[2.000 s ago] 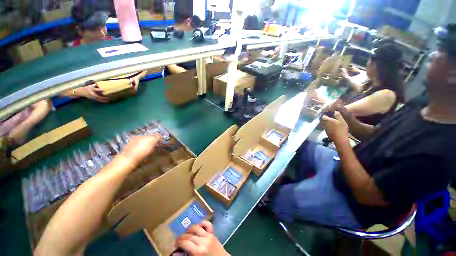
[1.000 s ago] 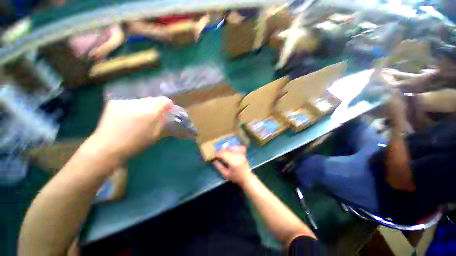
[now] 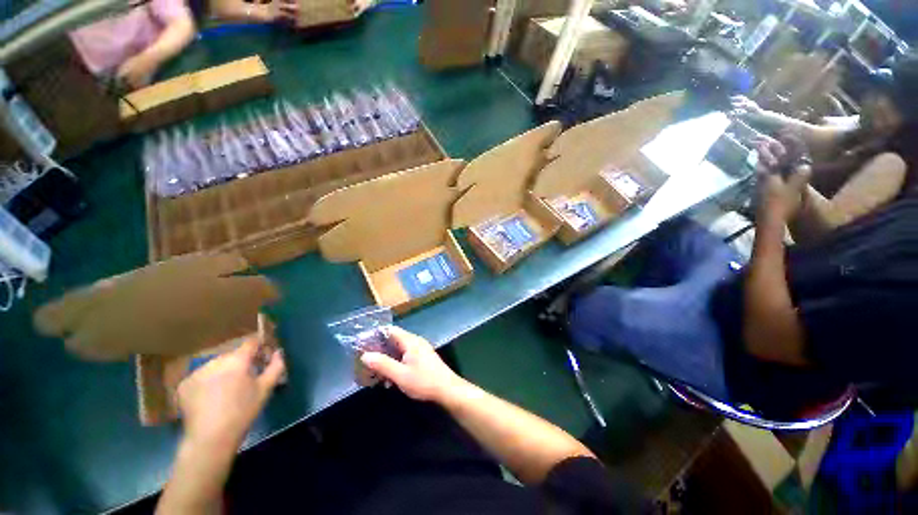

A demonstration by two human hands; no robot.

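My right hand (image 3: 411, 364) grips a clear plastic bag (image 3: 360, 327) with a small dark unit in it, just off the table's near edge. My left hand (image 3: 223, 394) is over the open carton at left (image 3: 151, 387), fingers curled near its right wall; whether they hold anything is hidden. A blue card shows partly in that carton. Another open carton (image 3: 385, 290), its lid standing up, holds a blue printed card (image 3: 430, 275) with a white square code and no bag.
A divider box (image 3: 292, 239) stands behind, with upright bagged units (image 3: 272, 141) in its back rows. Further right are several open cartons (image 3: 500, 260) with bags and cards. Closed cartons (image 3: 196, 89) lie at the back left. A seated person (image 3: 825, 302) is at right; cables lie far left.
The view has swung left. My left hand, which held a bag a second ago, is now at the left carton. My right hand has left the middle carton and now holds a bag.
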